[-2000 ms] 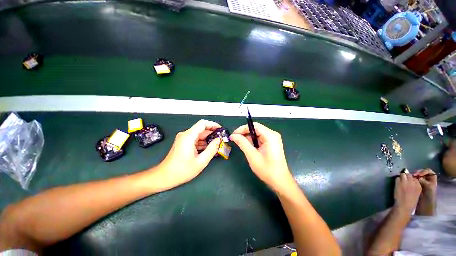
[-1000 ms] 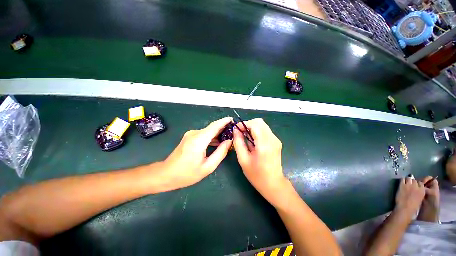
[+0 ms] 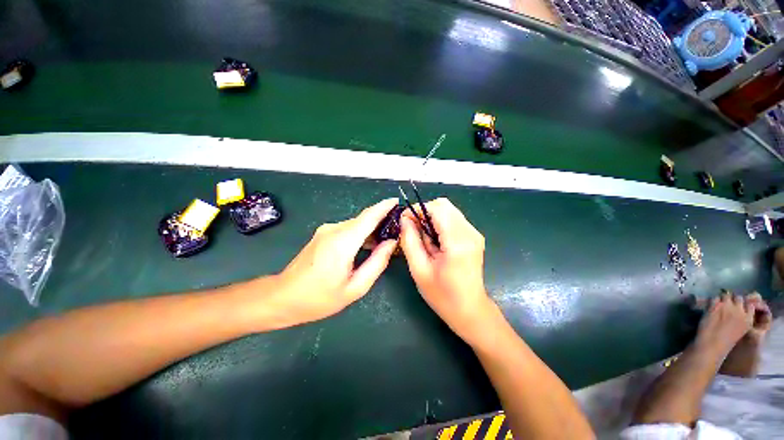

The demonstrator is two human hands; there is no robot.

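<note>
My left hand [image 3: 331,266] holds a small black device unit [image 3: 391,225] upright at the middle of the green surface. My right hand [image 3: 447,253] holds black tweezers [image 3: 421,215], with two bare prongs pointing up and away from the unit. The right fingertips touch the unit's right side. The unit's battery is mostly hidden by my fingers. Two more units lie to the left, one [image 3: 184,235] with a white and yellow battery [image 3: 199,216] on it, the other [image 3: 255,211] with its battery [image 3: 230,191] beside it.
Several units lie on the belt beyond the white strip [image 3: 292,161], one at centre right [image 3: 488,139]. A thin pale strip [image 3: 435,148] lies near the line. A clear plastic bag [image 3: 27,228] is at left. A neighbour's hands [image 3: 731,320] and small loose parts [image 3: 676,265] are at right.
The unit is tipped up between my hands, and the tweezers show two prongs instead of one dark shaft. The belt units have shifted left. The neighbour's hands have moved slightly right.
</note>
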